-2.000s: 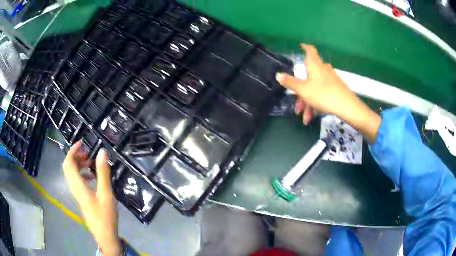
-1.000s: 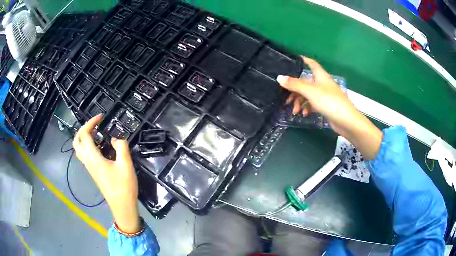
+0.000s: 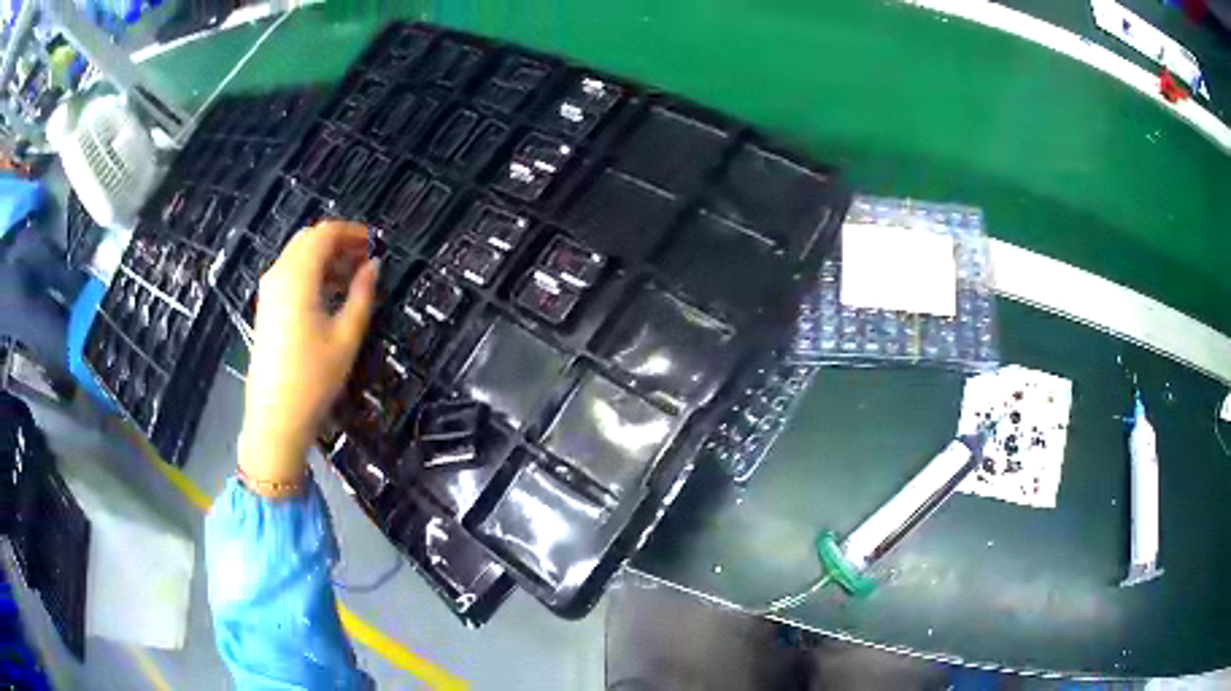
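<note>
A large glossy black blister tray [image 3: 540, 176] lies tilted over the bench's front left edge, on top of another black tray. Dark frame-like parts sit in many of its pockets; several pockets at its right are bare. A small dark part [image 3: 450, 432] lies askew near its front edge. My left hand [image 3: 313, 317] is over the tray's left side, fingers curled down at the pockets; whether it holds a part is hidden. My right hand is not in view.
Clear blister tray [image 3: 824, 317] with white label [image 3: 898, 269] at the tray's right. Dark-and-white syringe [image 3: 911, 510] with green end, spotted white paper [image 3: 1037, 439] and white syringe [image 3: 1143, 493] on the green bench. Another black tray [image 3: 169, 297] and white fan [image 3: 108, 159] at left.
My right hand has left the tray's right edge and the picture, uncovering the labelled clear tray. My left hand has moved from the tray's front left edge up over its pockets.
</note>
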